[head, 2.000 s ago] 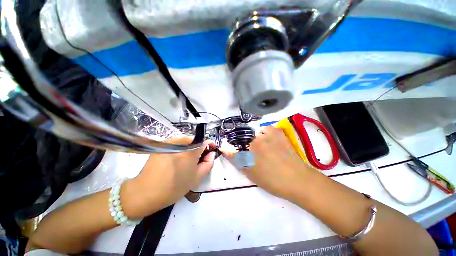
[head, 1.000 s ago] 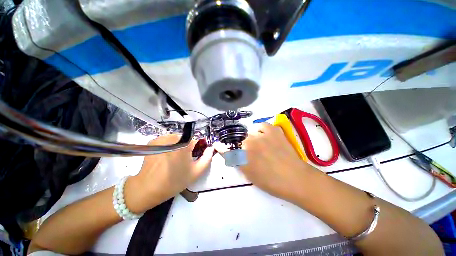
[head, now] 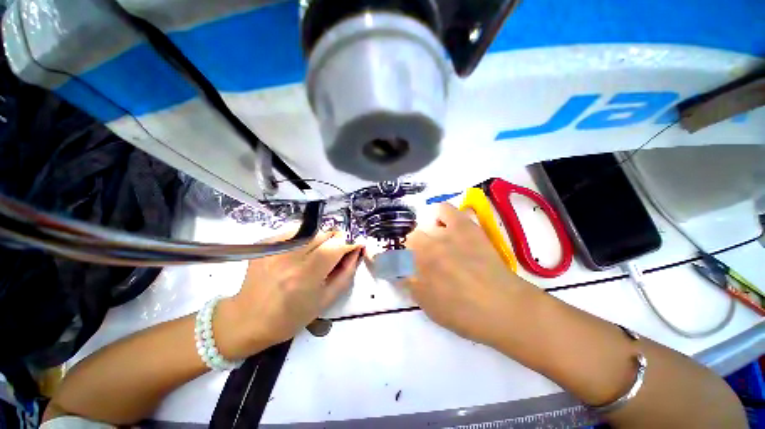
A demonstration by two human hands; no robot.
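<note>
The white sewing machine head (head: 470, 109) with a blue stripe fills the top of the view. My left hand (head: 294, 281) lies at the left of the needle area (head: 387, 224), thumb and fingertips together at something dark, too small to tell. My right hand (head: 461, 272) lies just right of the needle area, fingers bent, fingertips partly hidden behind the machine's small parts. A black strap (head: 253, 385) hangs from under my left hand over the table's front edge. The stitching point is hidden by the hands and metal parts.
Shears with red (head: 564, 243) and yellow handle loops lie right of my right hand. Beside them are a smartphone (head: 604, 214) with a white cable and thread snips (head: 738, 289). A dark heap of black pieces (head: 75, 209) is at left. A measuring tape (head: 537, 419) runs along the front edge.
The view has shifted, so the machine head sits further left and higher. A dark reddish bit seen at my left fingertips a second ago is no longer visible. Both hands stay by the needle.
</note>
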